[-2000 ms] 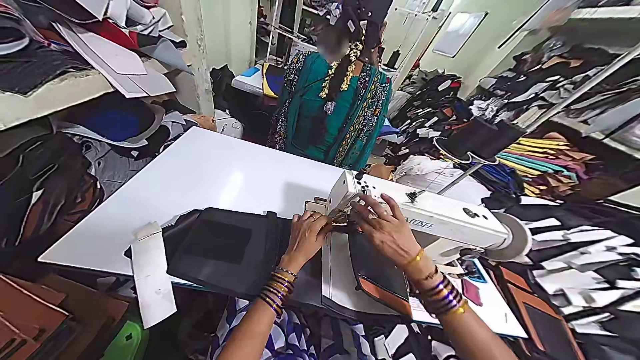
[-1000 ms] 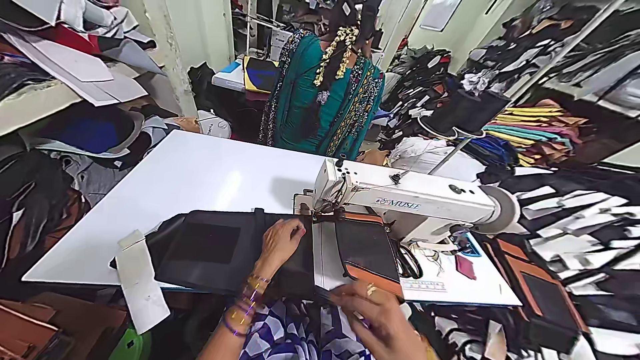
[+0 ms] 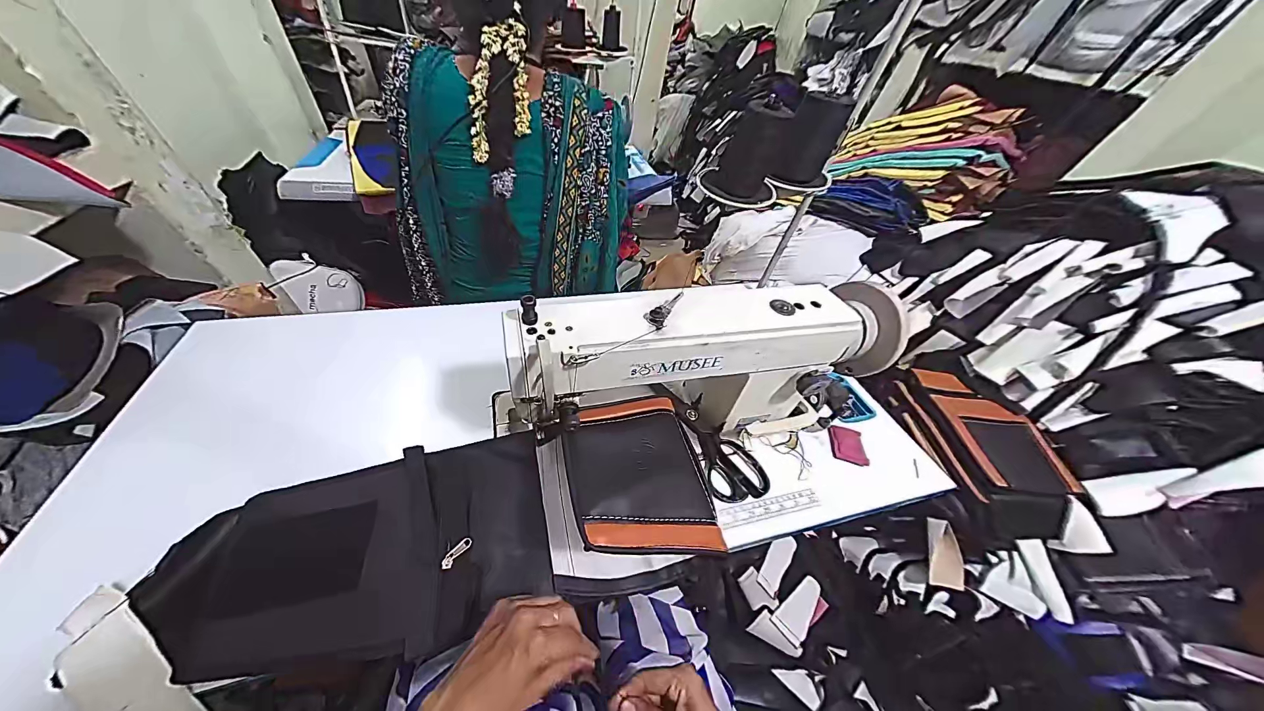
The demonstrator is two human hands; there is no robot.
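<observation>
My left hand [image 3: 528, 647] is low at the table's front edge, over my lap, fingers bent on dark material that I cannot make out. My right hand [image 3: 660, 688] is just right of it, cut off by the bottom edge, fingertips together; whether it pinches something cannot be told. Beyond them, a black fabric piece with a zipper pull [image 3: 456, 553] lies left of the needle of the white sewing machine [image 3: 681, 341]. A black panel with orange trim [image 3: 642, 474] lies under the machine arm, its far left corner near the presser foot.
Black-handled scissors [image 3: 736, 469], a clear ruler [image 3: 770, 507] and a maroon scrap [image 3: 848, 445] lie right of the panel. Black and orange pieces [image 3: 997, 434] and white scraps [image 3: 1037, 286] are piled at the right. A person in teal [image 3: 504, 188] is beyond the white table [image 3: 326, 395].
Both hands have left the sewing machine and come down to the table's front edge, close together. The black pieces stay at the machine. The view has moved noticeably.
</observation>
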